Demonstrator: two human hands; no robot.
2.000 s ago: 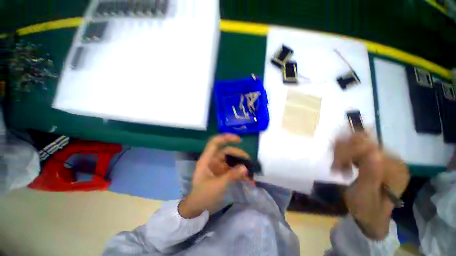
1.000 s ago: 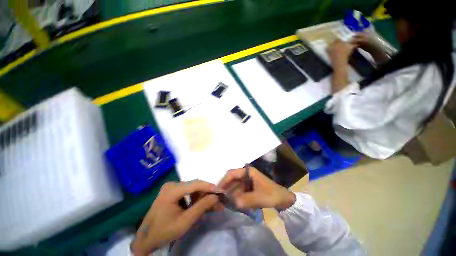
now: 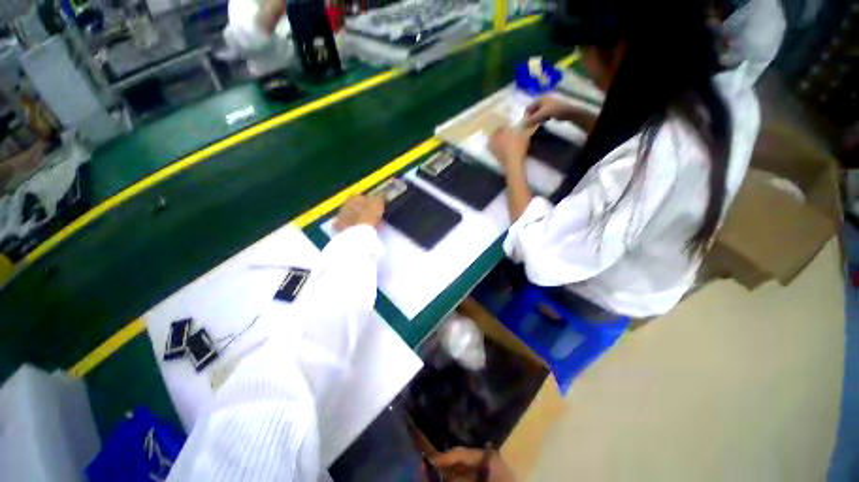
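Observation:
My left hand [image 3: 359,215] is at the far end of my outstretched arm. Its fingers are by the upper left end of a black plastic housing [image 3: 424,218]; what they hold, if anything, is hidden. The housing has a gold-edged module [image 3: 390,190] at that end. My right hand [image 3: 463,463] is cut off at the bottom edge, with a slim dark tool [image 3: 485,459], apparently tweezers, in its fingers. Two modules [image 3: 201,348] [image 3: 177,340] with thin wires lie on the white work sheet [image 3: 231,276], and another module [image 3: 292,283] lies beside my sleeve.
A second black housing [image 3: 463,179] lies to the right. A seated person [image 3: 640,188] works beyond it, hands over another dark piece. The blue parts bin [image 3: 139,452] and white foam tray [image 3: 47,424] are at lower left. A blue stool [image 3: 556,331] and cardboard box [image 3: 777,221] are at right.
The view has swung right. My hands were together over my lap; my left hand has reached out to the neighbouring housing, and my right hand is now low at the bottom edge.

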